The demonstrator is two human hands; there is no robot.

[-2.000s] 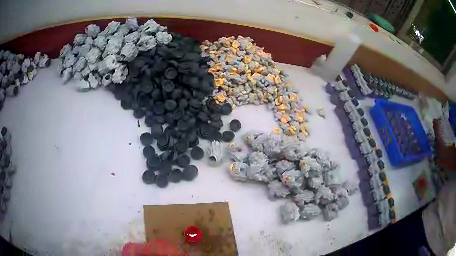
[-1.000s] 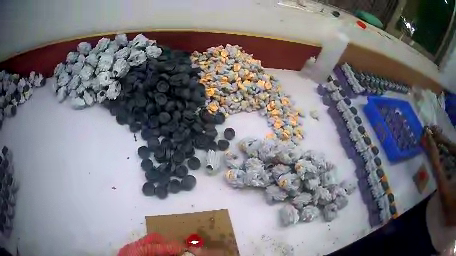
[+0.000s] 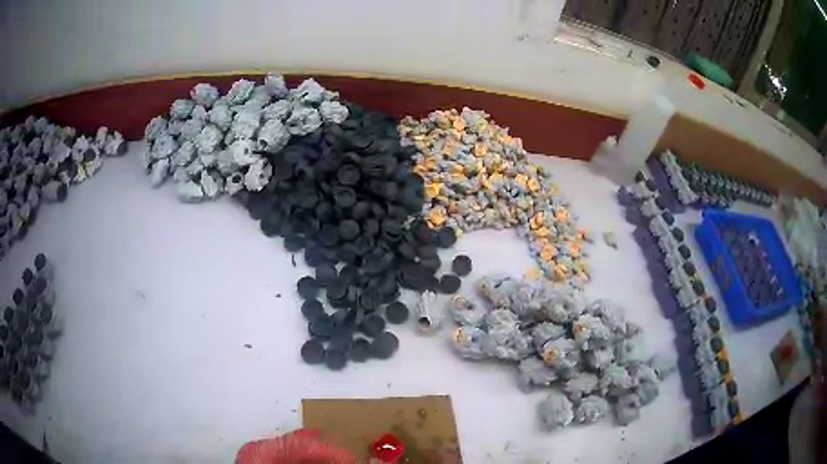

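My left hand (image 3: 295,449), in a coral-red glove, shows at the bottom edge, mostly cut off; its fingertips and anything in them are hidden. It lies over the left part of a brown board (image 3: 349,415). A small red glue pot (image 3: 388,448) sits on the board to the right of the glove. My right hand is not in view. Black round caps (image 3: 349,227) lie heaped at the centre. Lumpy grey pieces (image 3: 567,349) lie heaped right of centre, with a single grey piece (image 3: 429,311) beside the caps.
More grey castings (image 3: 245,127) and small grey-and-orange pieces (image 3: 481,172) are heaped at the back. Joined pieces (image 3: 32,317) stand at far left. Purple-grey blocks (image 3: 676,308) form a row at right, beside a blue crate (image 3: 789,263). A translucent bottle (image 3: 646,136) stands behind. A person shows at the right edge.
The camera view has shifted, so the table things appear farther right and lower. My gloved hand has come farther into view over the board. The coworker's arm has drawn back from the blue crate.
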